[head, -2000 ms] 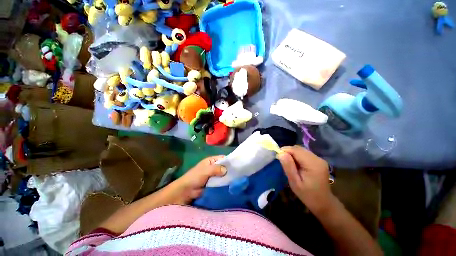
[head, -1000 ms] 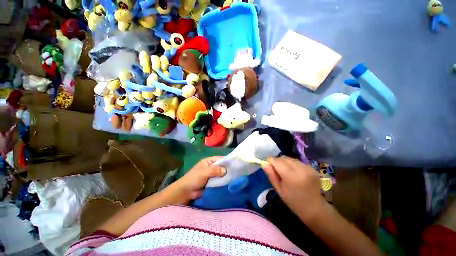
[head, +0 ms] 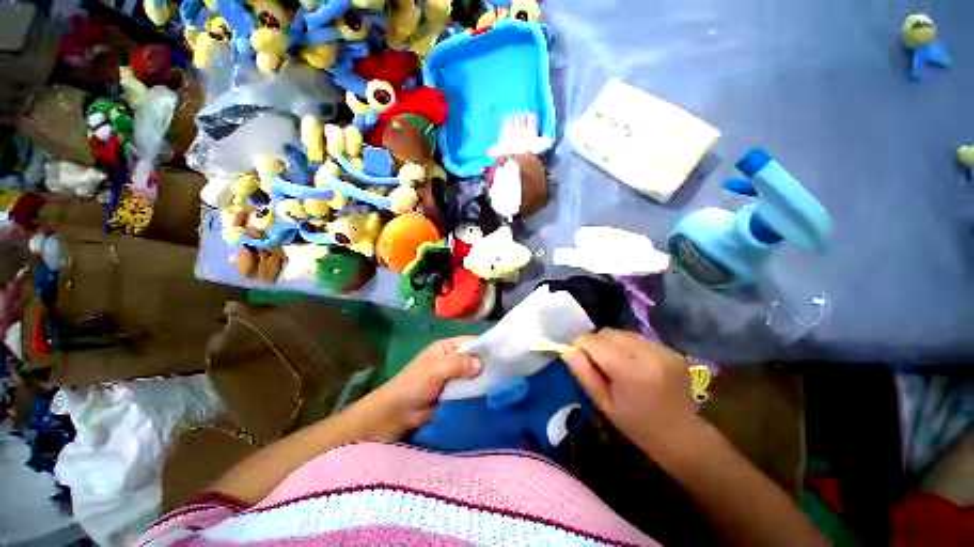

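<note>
A blue plush toy (head: 486,415) with a white belly, a cartoon eye and a black section lies near my lap, below the table's front edge. My left hand (head: 433,376) grips its white belly at the left, thumb on top. My right hand (head: 630,383) pinches a thin yellow tool (head: 552,347) between thumb and finger, its tip at the white belly. The kind of tool is too small to tell. Part of the toy is hidden under my right hand.
On the blue-grey table (head: 854,107) are a spray bottle (head: 713,244), a white-and-purple item (head: 614,250), a white packet (head: 644,139), a blue tray (head: 486,48) and piled plush figures (head: 347,182). Brown cartons (head: 128,305) and a white sack (head: 123,454) stand at left.
The yellow tool and my right hand have moved left and down from the belly's upper right part. My left hand keeps its grip. The table items have shifted slightly in view.
</note>
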